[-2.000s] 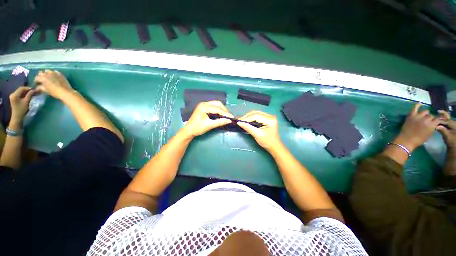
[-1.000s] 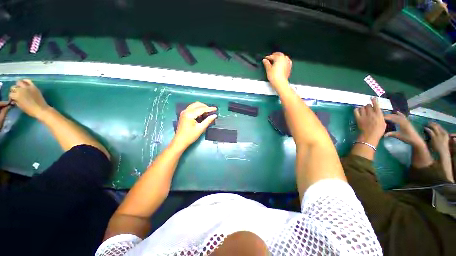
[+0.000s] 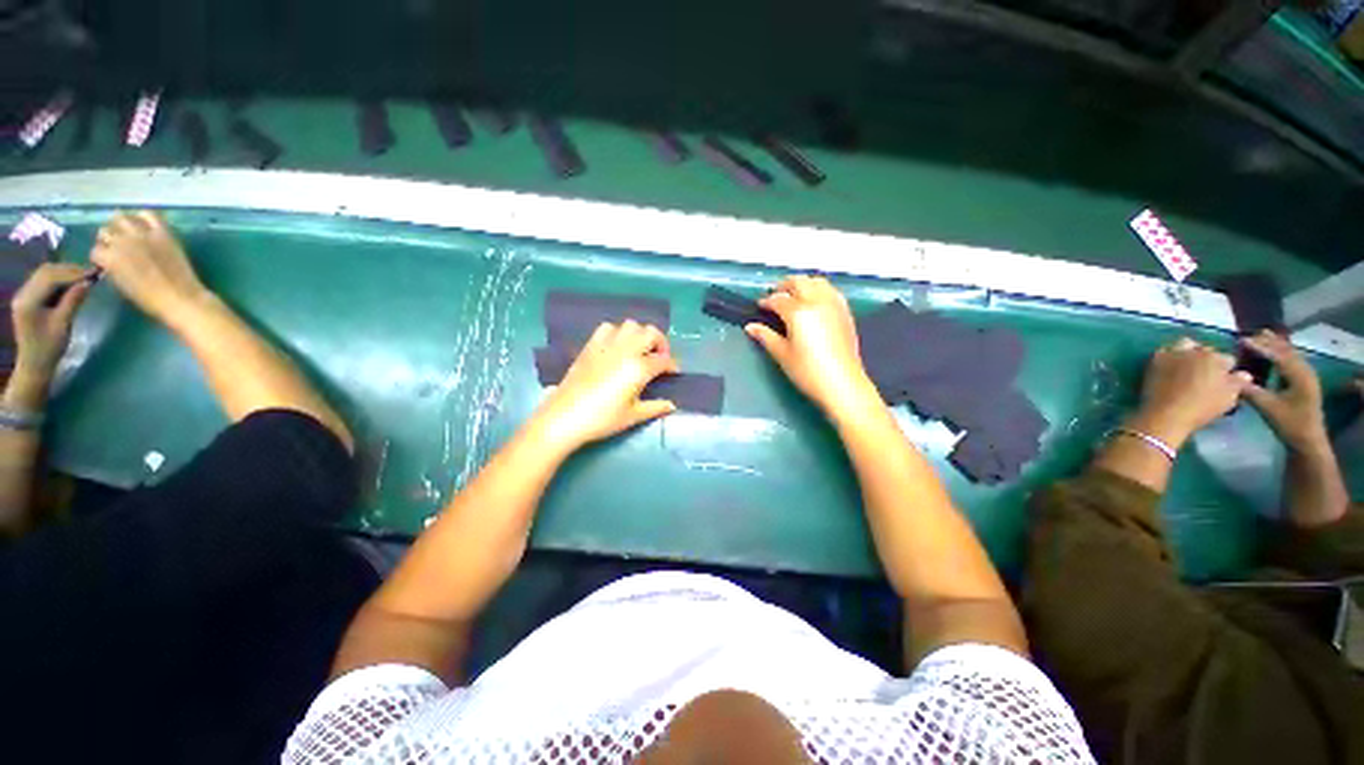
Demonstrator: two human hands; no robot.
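My left hand (image 3: 606, 386) is over the left end of a flat dark piece (image 3: 696, 393) on the green bench, with thumb and fingers around that end. My right hand (image 3: 812, 341) has thumb and fingertips at the right end of a narrow dark strip (image 3: 730, 305) just beyond. A small stack of dark blanks (image 3: 606, 314) lies beyond my left hand, partly covered by it. A loose overlapping pile of dark blanks (image 3: 957, 374) lies right of my right hand.
A white rail (image 3: 598, 217) divides the bench from the belt, where several dark strips (image 3: 557, 148) and patterned cards (image 3: 1162, 245) lie. Another person's hands (image 3: 147, 262) work at the left, and other hands (image 3: 1192, 389) at the right.
My right hand has come back from the belt to the narrow strip on the bench; a dark strip now lies where it was. My left hand has lowered onto the flat piece. The view has shifted.
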